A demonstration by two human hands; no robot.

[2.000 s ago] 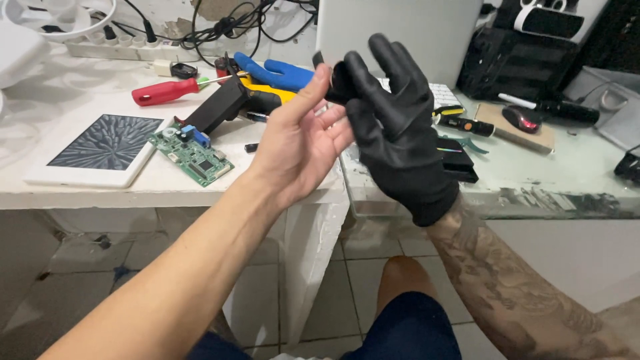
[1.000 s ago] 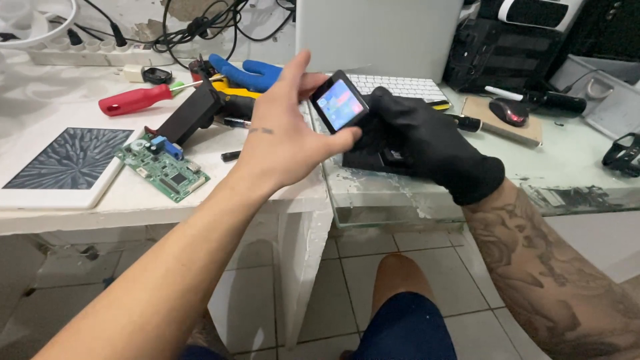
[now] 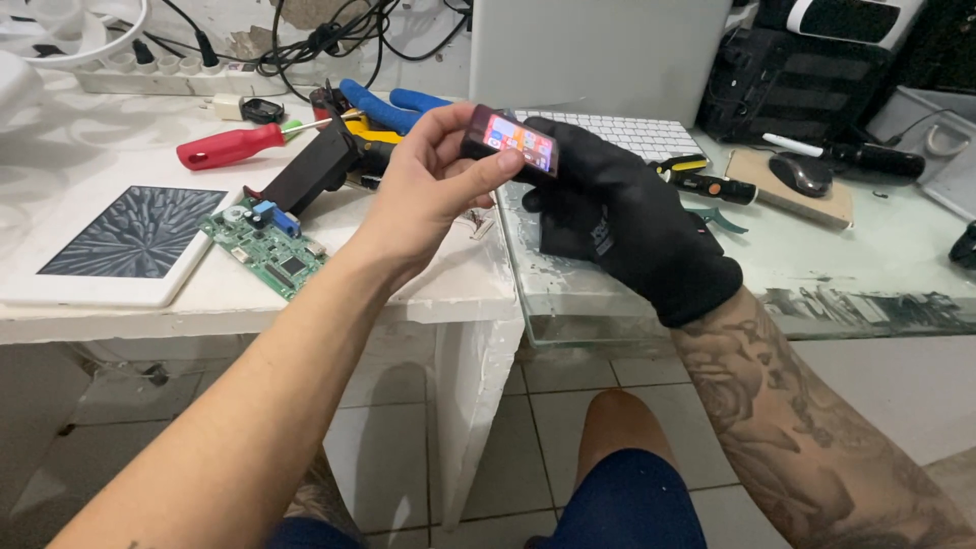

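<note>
Bare and gripping, my left hand (image 3: 427,191) has its thumb on the lit screen of a small black touchscreen device (image 3: 512,145). My right hand (image 3: 625,206), in a black glove, meets the device's right end with its fingertips; how firmly it holds is hidden. Beneath the glove a black flat object (image 3: 568,238) lies on the glass top. Left of my left hand are a green circuit board (image 3: 274,255) with blue connectors, a black plastic part (image 3: 309,168), a red-handled screwdriver (image 3: 232,145) and blue-handled pliers (image 3: 381,108).
A white e-reader (image 3: 164,286) lies at the left. A power strip (image 3: 160,80) and tangled cables (image 3: 328,38) run along the wall. Behind my hands are a white keyboard (image 3: 640,136) and a grey panel (image 3: 595,57). At right, a mouse (image 3: 801,174) sits on a brown board (image 3: 827,206), near a flashlight (image 3: 713,186).
The bare left hand has turned, and its thumb now lies on the screen. Two seconds ago both hands were raised with fingers spread, and the screen did not show.
</note>
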